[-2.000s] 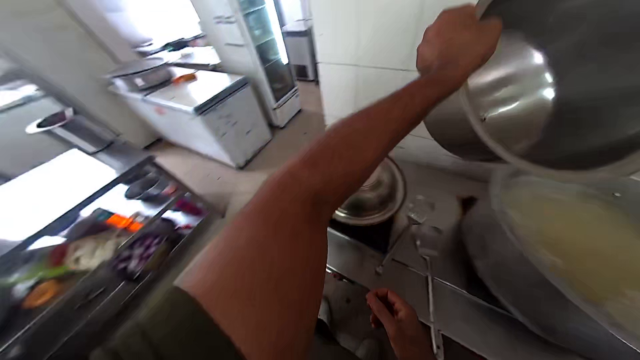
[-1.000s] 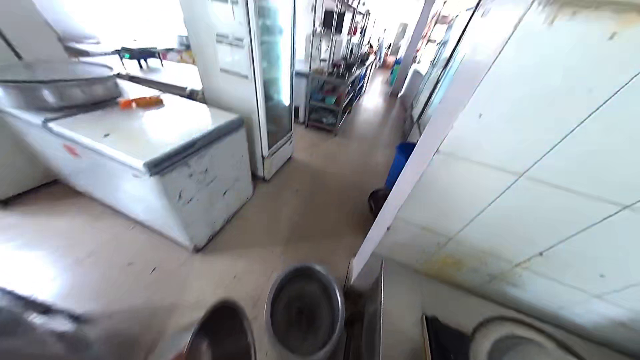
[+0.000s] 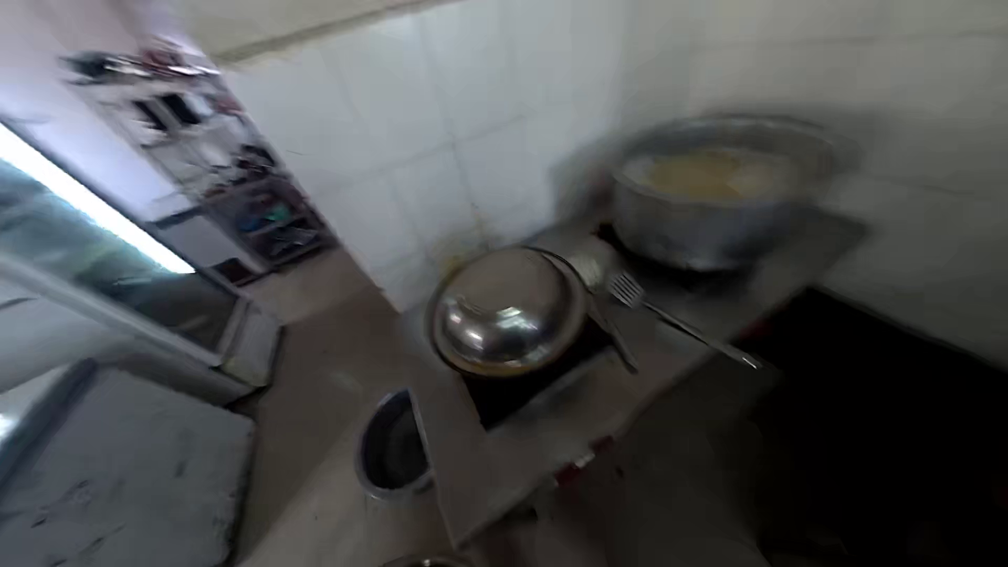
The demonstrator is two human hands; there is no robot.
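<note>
Neither my left hand nor my right hand shows in the blurred head view. A metal pot covered by a domed, shiny metal lid sits over a dark burner opening on the counter. To its right lies a slotted metal spatula, its handle pointing toward the lower right. Another metal utensil lies beside the lidded pot. Farther back, a large metal pot stands near the tiled wall with yellowish contents inside.
A metal container stands on the floor left of the counter. At the lower left is a white chest freezer, with a glass-door cabinet behind it. A loaded shelf rack stands farther back.
The view has swung widely, bringing the stove counter back into sight. Two seconds ago a hand held a large metal vessel beside the pot with yellowish contents; neither that hand nor that vessel is visible now.
</note>
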